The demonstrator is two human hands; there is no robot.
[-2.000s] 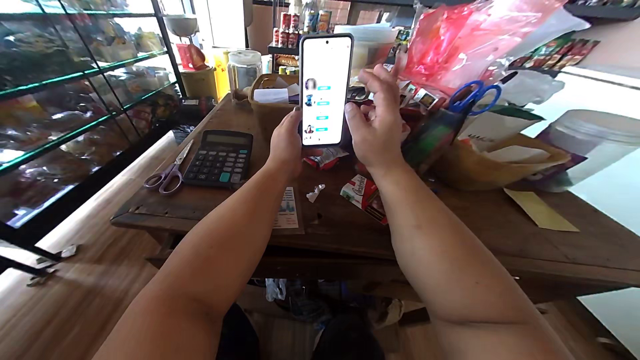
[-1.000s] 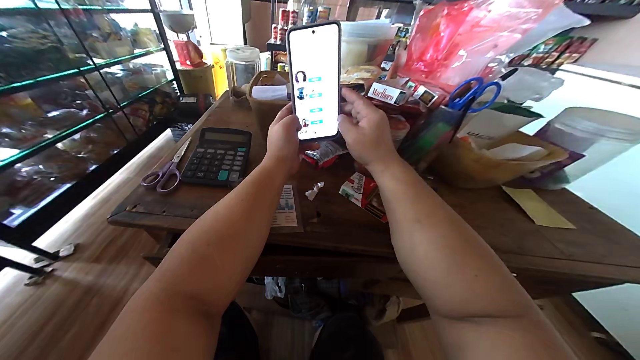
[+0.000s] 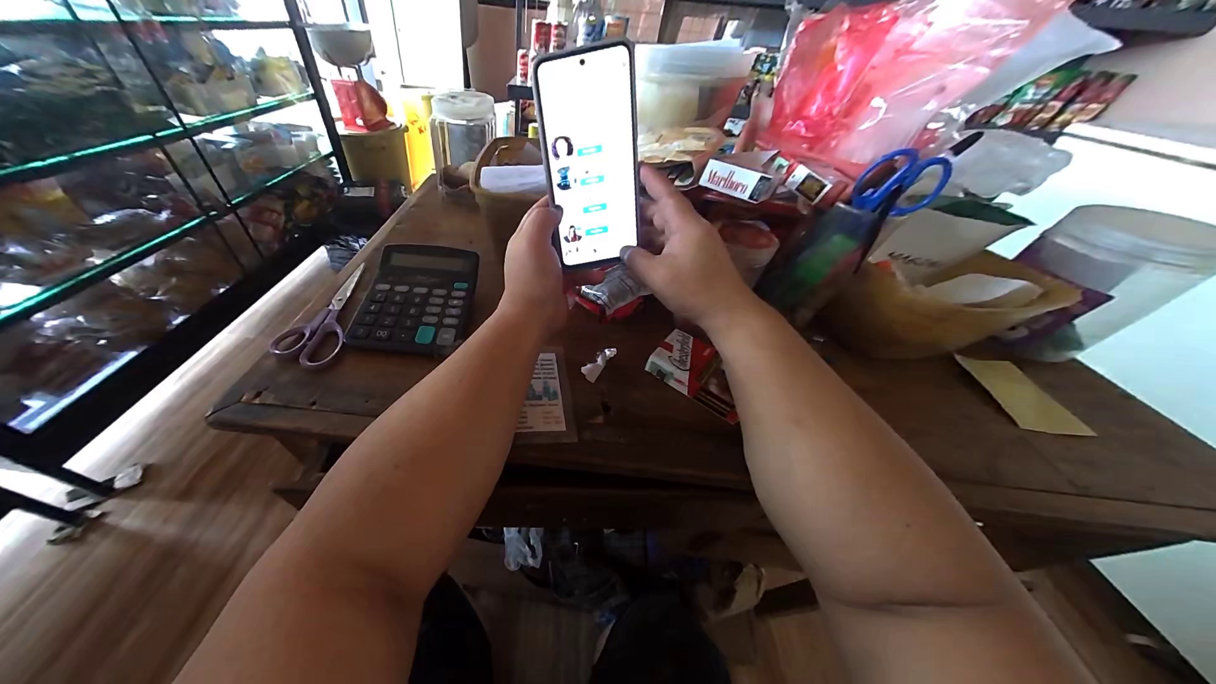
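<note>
A smartphone [image 3: 591, 157] in a dark case stands upright in both hands above the wooden desk, its lit screen facing me. My left hand [image 3: 534, 261] grips its lower left edge. My right hand [image 3: 686, 249] is at the lower right side, thumb by the bottom corner and fingers along the edge. A black calculator [image 3: 414, 299] lies left of the hands, with purple-handled scissors [image 3: 313, 332] beside it. Below the hands are a printed card [image 3: 544, 394], a crumpled scrap of paper [image 3: 598, 365] and a red and white cigarette pack [image 3: 692, 372], partly behind my right forearm.
Blue-handled scissors [image 3: 901, 182] stand in a holder at the right, near a yellowish plastic bag [image 3: 950, 309] and a clear tub [image 3: 1130, 275]. Cigarette packs [image 3: 736, 180] and a red plastic bag [image 3: 855, 85] are behind. Glass shelving [image 3: 161, 133] stands left of the wooden desk [image 3: 855, 418].
My right hand's fingers, raised and spread beside the phone two seconds ago, have come down to its edge. The phone has shifted slightly left and tilted.
</note>
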